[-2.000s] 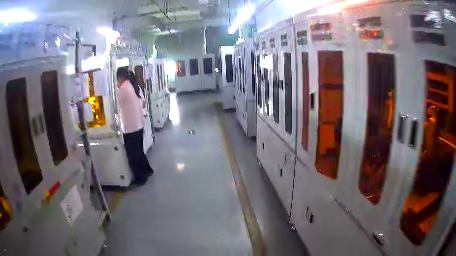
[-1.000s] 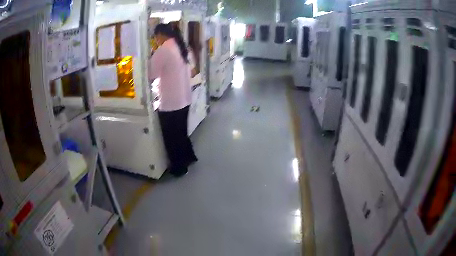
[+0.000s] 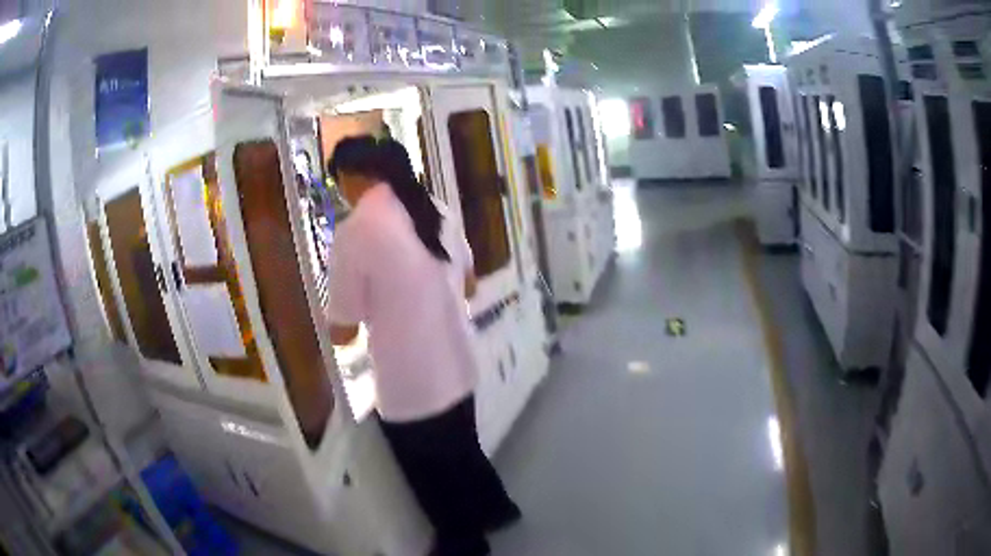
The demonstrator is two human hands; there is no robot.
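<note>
Neither of my hands is in the picture. Nearest in front of me, left of centre, a person in a pale pink top and dark trousers stands facing a white machine enclosure. An enclosure door with a dark amber window stands open to the left of the person. The inside is brightly lit. The person's forearm reaches into the opening; what the hand does there is hidden.
A grey rack with a hanging sheet stands at the lower left, beside a blue bin. The grey floor aisle with a yellow line runs ahead. White cabinets line the right; more machines stand farther back.
The person and the enclosure appear larger and closer. The open door and lit interior now show clearly. The rack has shifted to the left edge, and the right-hand amber windows have left the view.
</note>
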